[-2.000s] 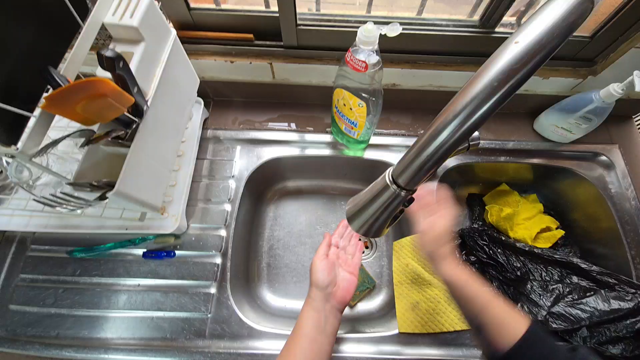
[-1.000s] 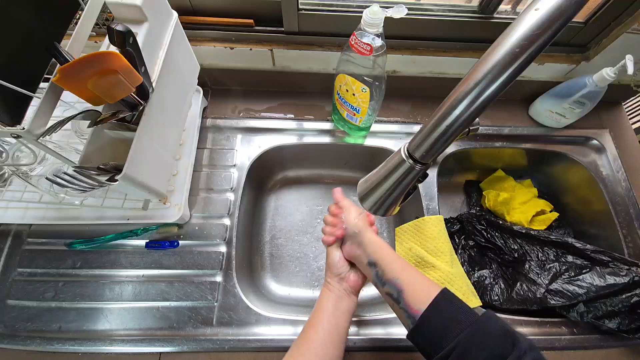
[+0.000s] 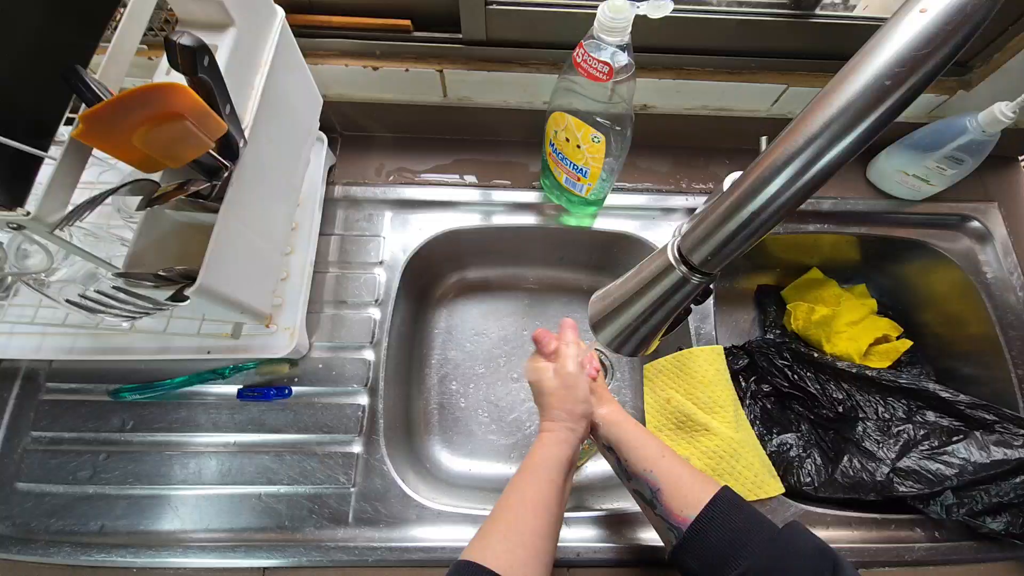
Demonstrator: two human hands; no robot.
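Note:
My left hand (image 3: 558, 384) and my right hand (image 3: 596, 384) are pressed together over the left basin of the steel sink (image 3: 464, 344), just left of the faucet's spray head (image 3: 652, 308). The left hand largely covers the right, whose fingertips show at its side. No object shows between them. Droplets lie on the basin floor. Part of a sponge (image 3: 588, 452) shows below the wrists. A yellow cloth (image 3: 704, 420) drapes over the divider beside my right forearm. Behind the basin stands a clear bottle of green dish soap (image 3: 588, 120) with its flip cap up.
At left, a white dish rack (image 3: 264, 168) holds cutlery, glasses and an orange spatula (image 3: 152, 124). A green toothbrush (image 3: 188, 380) and a blue cap-like piece (image 3: 264, 393) lie on the drainboard. The right basin holds a black plastic bag (image 3: 872, 432) and a crumpled yellow cloth (image 3: 844, 320). A pump bottle (image 3: 936, 152) stands behind.
My hands were apart on either side of the spray head two seconds ago, then came together. Since one second ago the left hand has come to lie over the right.

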